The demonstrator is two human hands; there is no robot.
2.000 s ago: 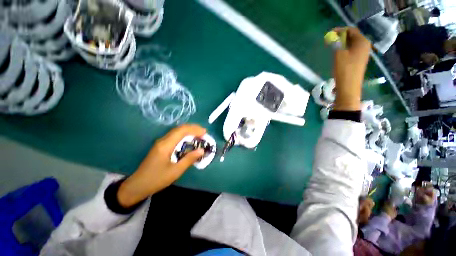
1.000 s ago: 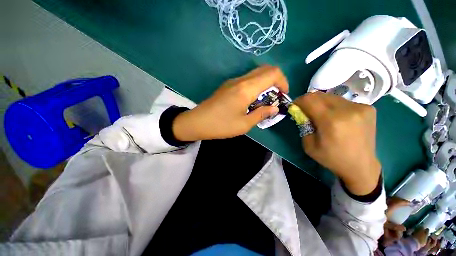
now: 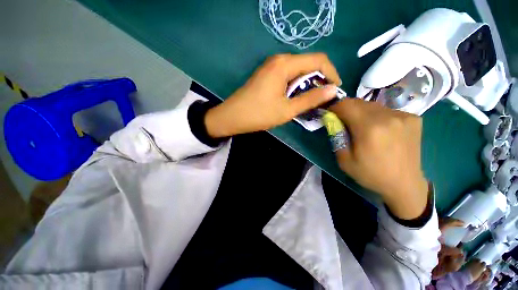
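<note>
My left hand (image 3: 267,96) holds the white rear cover (image 3: 311,124), a small cup with dark electronics inside, near the bench's front edge. My right hand (image 3: 379,148) has a yellow and grey wrap on a finger. Its fingertips meet at the cup's right side; what they pinch is hidden. The white camera body (image 3: 416,42) lies beyond my right hand, its round opening with a metallic inside facing me. Its black lens panel (image 3: 476,55) faces right, and two white antennas (image 3: 381,40) stick out beside it. Wires between cup and body are mostly hidden by my right hand.
A tangled heap of thin pale sealing rings (image 3: 299,25) lies at the top of the green bench (image 3: 196,35). A blue plastic stool (image 3: 44,140) stands at left. More white housings (image 3: 502,155) and another person's hands (image 3: 452,257) are at right.
My right hand has come from the far right to the cup in my left hand. The view has shifted towards the stool. Over the last second both hands stay together at the cup, fingers slightly moved.
</note>
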